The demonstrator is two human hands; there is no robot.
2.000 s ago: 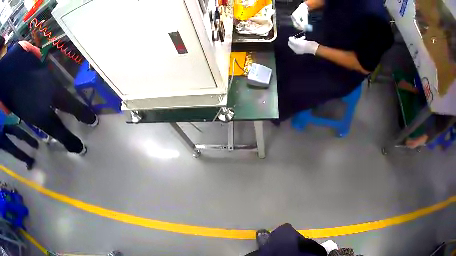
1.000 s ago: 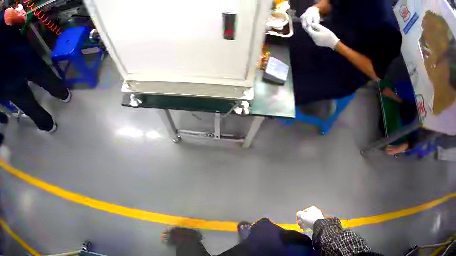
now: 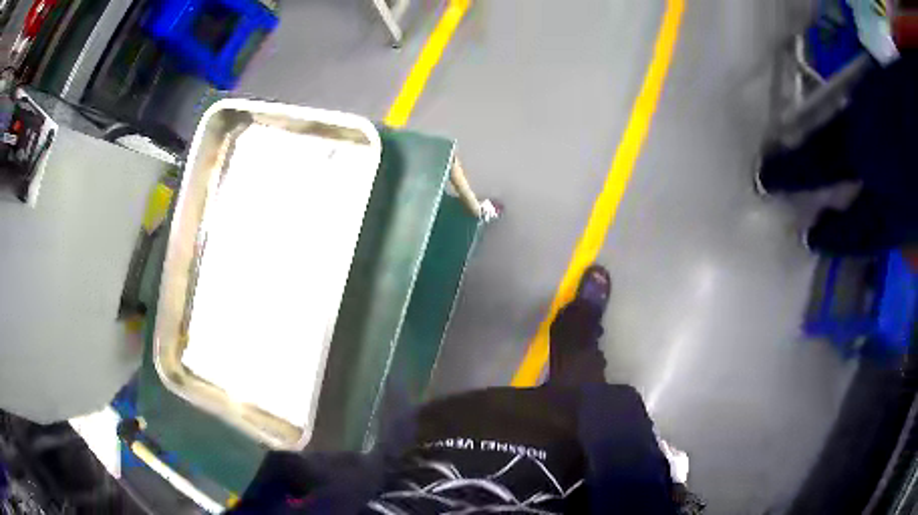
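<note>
A shallow steel tray (image 3: pixel 173 302) with rounded corners lies on a green trolley top (image 3: pixel 403 231) left of my body. A plain bright white sheet (image 3: pixel 277 262) covers its bottom. Of my right hand (image 3: pixel 676 465), only a small white-gloved part shows at the lower right, beside my dark clothing. Its fingers are not clear enough to judge. My left hand is not in view.
A rounded grey surface (image 3: pixel 70 272) stands left of the trolley. Blue stools (image 3: pixel 211 35) are at the upper left and right (image 3: pixel 856 302). A person in dark clothes (image 3: pixel 876 161) is at the right. Yellow lines (image 3: pixel 624 161) cross the grey floor.
The view has turned from the white cabinet and the seated person to the trolley and tray. My right hand now shows lower, mostly hidden beside my clothing.
</note>
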